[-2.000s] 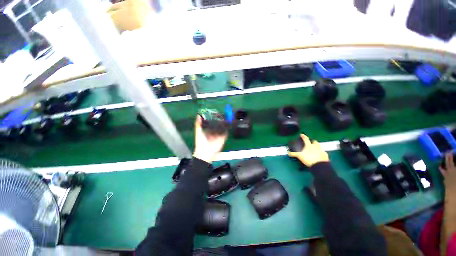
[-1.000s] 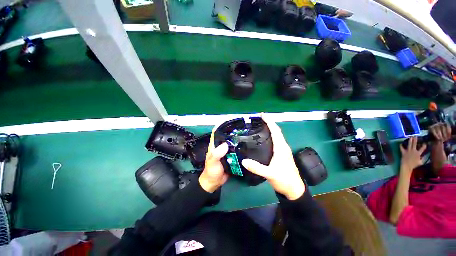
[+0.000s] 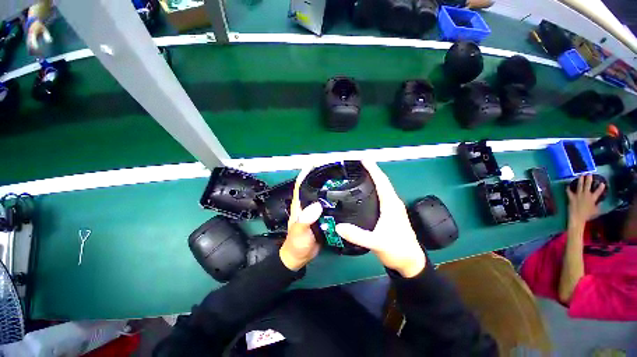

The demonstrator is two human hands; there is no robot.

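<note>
A half-assembled unit with a black rounded body is held between both hands above the bench. A small green circuit board shows at its lower opening, and wires show in the upper opening. My left hand grips its left side, thumb near the board. My right hand wraps its right side, thumb at the board's right edge. Rear housing shells lie around it: one left, one right. An open housing shell lies hollow side up. Parts inside the unit are partly hidden.
Closed units stand on the green conveyor behind a white rail. A grey slanting post rises at left. A wire hook lies on the bench. Blue bins, open shells and another person's hand are at right. A brown drum is below.
Both hands have come together on the unit, which was at the conveyor in my left hand two seconds ago. My right hand has let go of a black piece. Over the last second the hold barely changed.
</note>
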